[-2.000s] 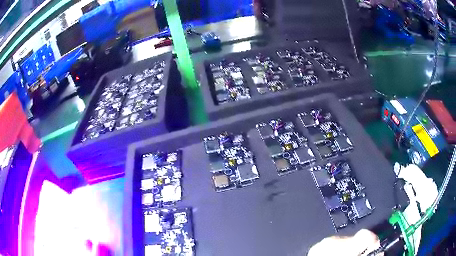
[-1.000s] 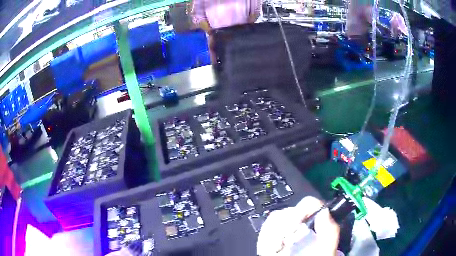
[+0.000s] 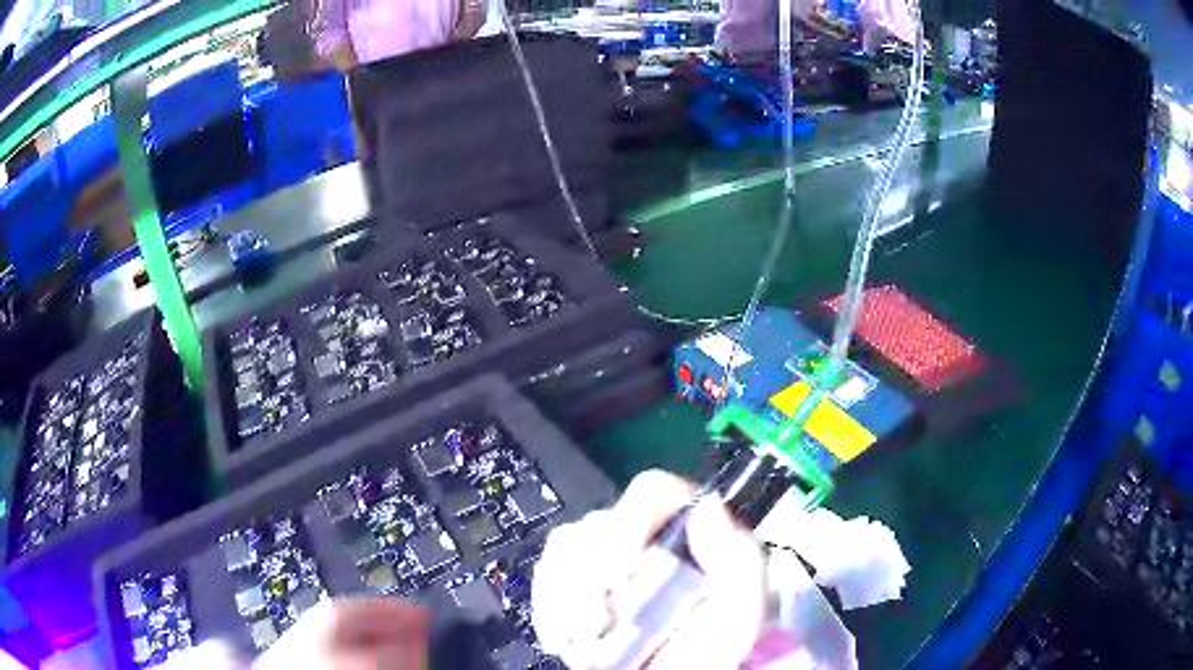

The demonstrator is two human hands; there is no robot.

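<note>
My right hand (image 3: 654,569), pale or white-gloved, is closed around a dark syringe (image 3: 746,484) at the bottom centre, with a green adapter (image 3: 778,445) on its end. A clear air hose (image 3: 874,216) rises from the adapter. A crumpled white wipe (image 3: 844,550) is beside the right hand. My left hand (image 3: 347,635) is blurred and cut off by the bottom edge, over the near foam tray (image 3: 595,478); its fingers cannot be made out. Circuit boards (image 3: 393,524) lie in rows in this tray. The hands hide its lower right part.
A blue dispenser (image 3: 772,347) stands right of the trays, with a red mesh-like block (image 3: 903,334) behind it. More board-filled trays are behind (image 3: 445,367) and at left (image 3: 33,524). A green post (image 3: 155,249) rises between them. People in pink (image 3: 393,26) are at the back.
The view has swung right, so trays and dispenser sit further left. My right hand with the syringe has come further into view. My left hand now shows more clearly at the bottom edge.
</note>
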